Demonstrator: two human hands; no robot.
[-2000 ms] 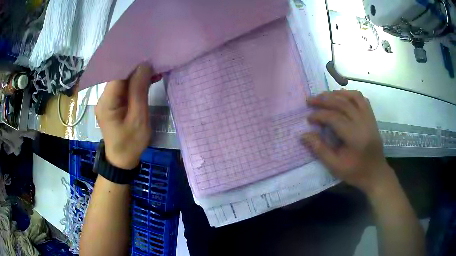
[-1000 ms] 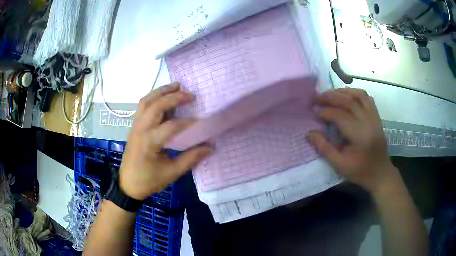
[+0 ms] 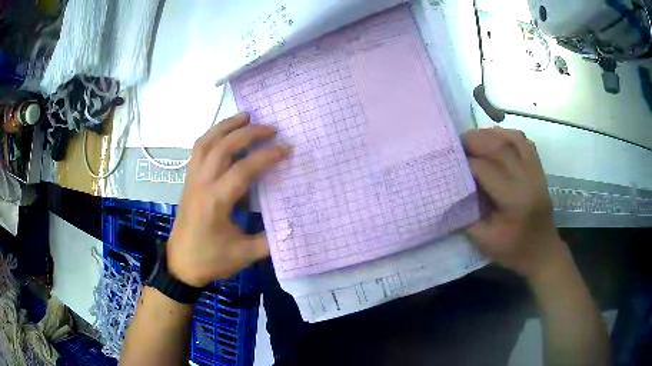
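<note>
The pink gridded record pad lies tilted over the front edge of the white table, its page flat. White backing sheets stick out below it, and a white page with handwriting is folded back above it. My left hand, with a black watch on the wrist, is at the pad's left edge, fingers spread on the page and thumb at the edge. My right hand grips the pad's lower right edge; its fingertips are partly hidden.
A sewing machine stands at the upper right. White fabric strips and a patterned scrap heap lie at the upper left. A blue crate and white thread waste are below the table's ruler-marked edge.
The lifted pink sheet has come down and lies flat on the pad. My left hand moved from the upper left down to the pad's left edge; my right hand stayed at the right edge.
</note>
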